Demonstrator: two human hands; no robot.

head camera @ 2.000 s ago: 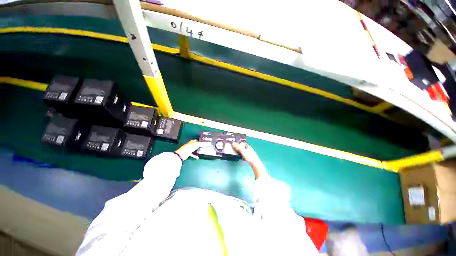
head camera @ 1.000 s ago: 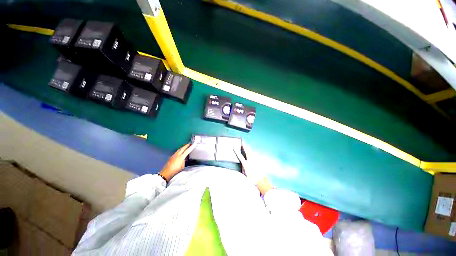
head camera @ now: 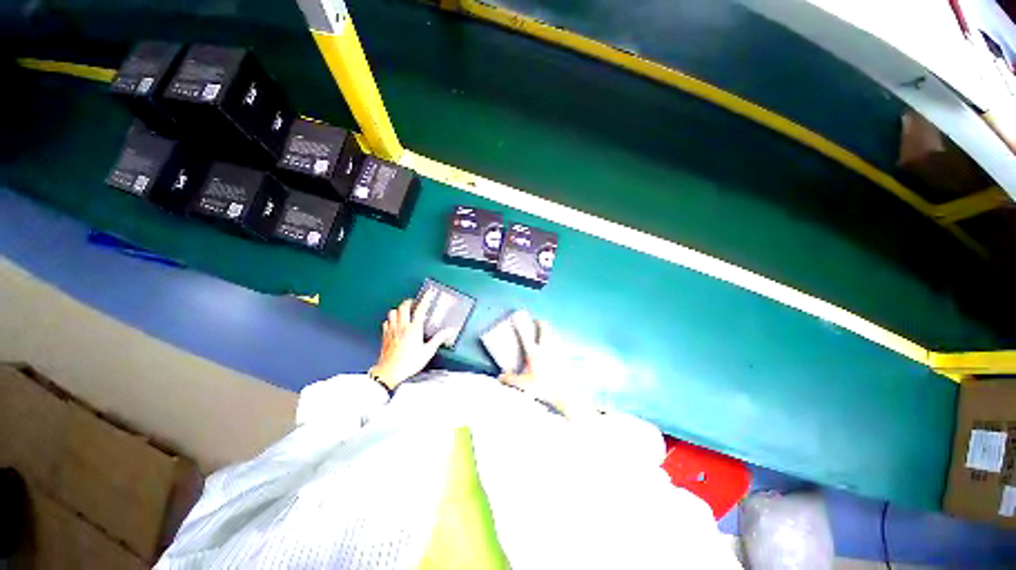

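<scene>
My left hand (head camera: pixel 407 343) holds a dark grey watch box (head camera: pixel 446 313) at the bench's near edge. My right hand (head camera: pixel 530 354) holds another watch box (head camera: pixel 507 340), which looks pale under glare and is tilted. The two held boxes are apart. Beyond them, two black watch boxes stand side by side on the green bench, one on the left (head camera: pixel 472 236) and one on the right (head camera: pixel 527 255), with round watch pictures on their upper faces.
Several black box stacks (head camera: pixel 228 192) stand at the bench's left. A yellow post (head camera: pixel 359 95) rises behind them. A brown carton (head camera: pixel 985 451) is at the far right. A red stool (head camera: pixel 706 477) and a clear plastic bag (head camera: pixel 787 530) are below the bench. Flattened cardboard (head camera: pixel 84 468) lies lower left.
Two boxes have been set on the bench beyond my hands since the oldest frame. The two boxes in my hands were side by side and are now separated and turned.
</scene>
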